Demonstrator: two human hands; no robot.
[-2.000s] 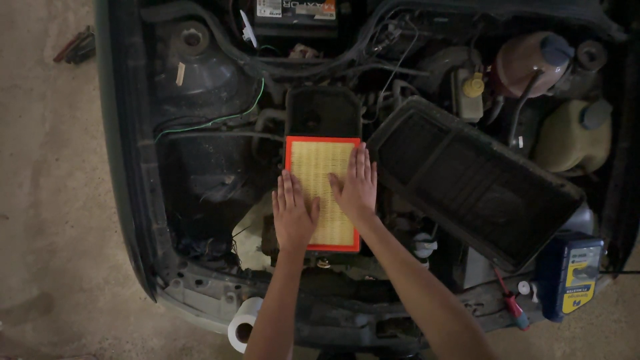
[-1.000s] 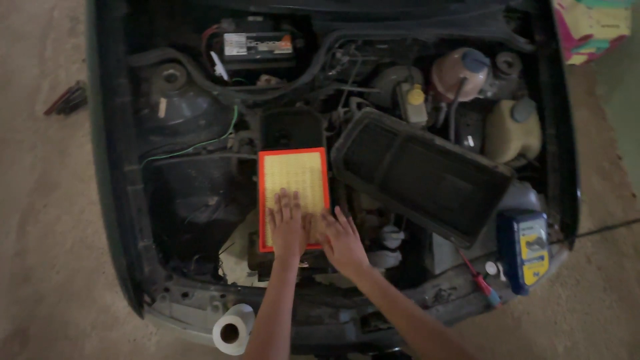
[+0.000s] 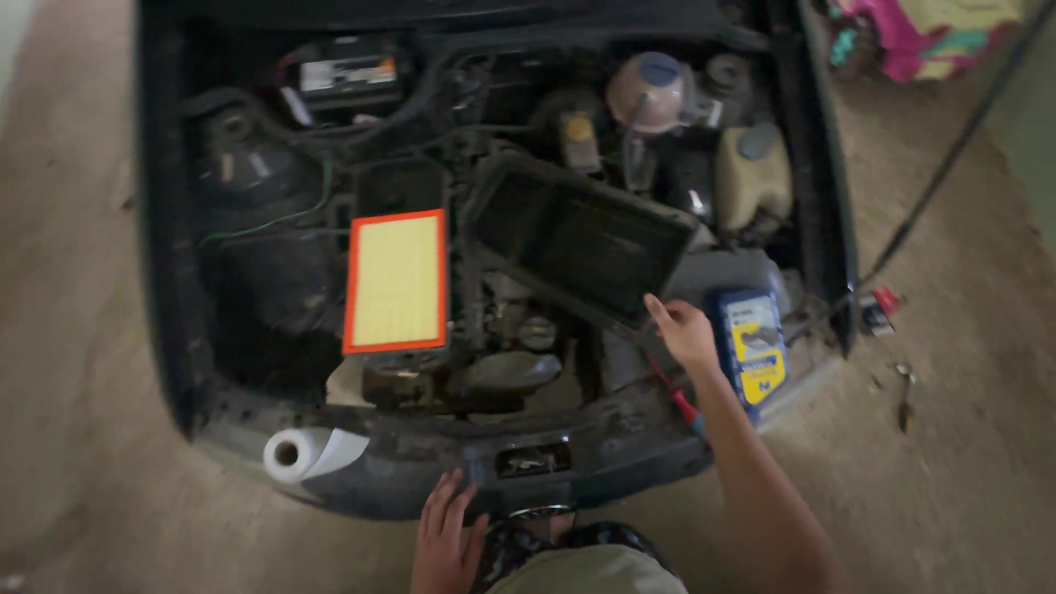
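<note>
A car's pleated air filter [image 3: 396, 282], yellow with an orange-red rim, lies in the front part of a black airbox [image 3: 399, 183] in the engine bay. To its right the black airbox cover [image 3: 582, 239] rests at a slant, its hollow side up. My right hand [image 3: 683, 330] is at the cover's lower right corner, thumb and forefinger close together on its edge; whether they grip it is hard to tell. My left hand [image 3: 447, 528] is over the front edge of the car, fingers apart, holding nothing.
A paper roll [image 3: 289, 455] sits on the front panel. Right of my right hand stand a blue and yellow bottle [image 3: 752, 351] and a red-handled tool [image 3: 685, 408]. A battery [image 3: 351, 76] and two fluid reservoirs lie further back. A thin prop rod [image 3: 940, 173] slants up at right.
Both hands have left the air filter. My right hand has moved right to the airbox cover's corner, my left hand back to the car's front edge. The view has shifted.
</note>
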